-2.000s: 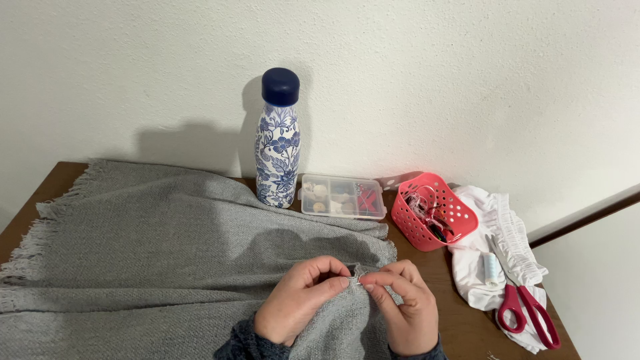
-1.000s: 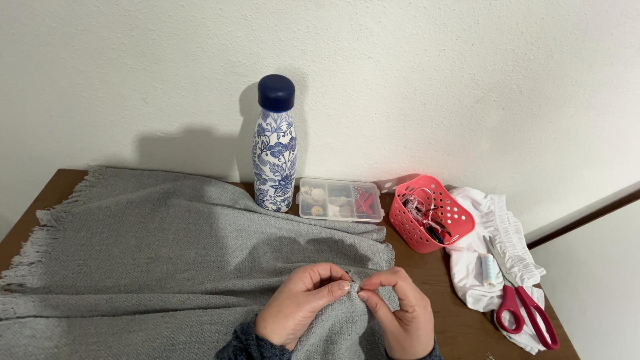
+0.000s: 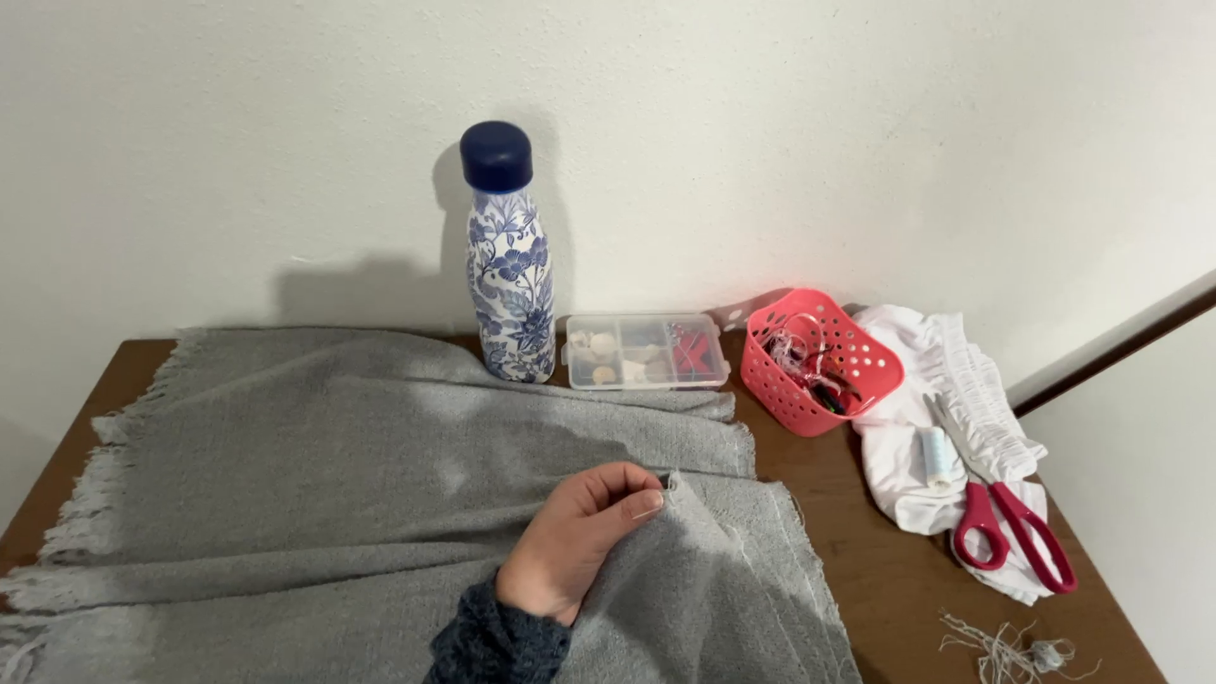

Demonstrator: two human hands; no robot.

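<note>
A grey woven cloth with frayed edges point(image 3: 313, 465) lies in folds over the wooden table. My left hand point(image 3: 584, 537), in a dark blue knit sleeve, pinches a raised edge of this cloth between thumb and fingers. From that pinch the cloth drapes down to the right, with a pale line of stitching near its right edge. My right hand is out of view. Whether a needle is in the cloth cannot be told.
Behind the cloth stand a blue floral bottle point(image 3: 513, 285) and a clear compartment box point(image 3: 646, 351). Rightward are a red perforated basket point(image 3: 807, 370), white garment point(image 3: 988, 389), thread spool point(image 3: 935, 458), red-handled scissors point(image 3: 983, 522) and loose threads point(image 3: 1016, 655) on the wooden table point(image 3: 855, 541).
My right hand has let go of the cloth edge and left the view. My left hand still pinches the cloth. Loose threads at the lower right now show as the view has shifted.
</note>
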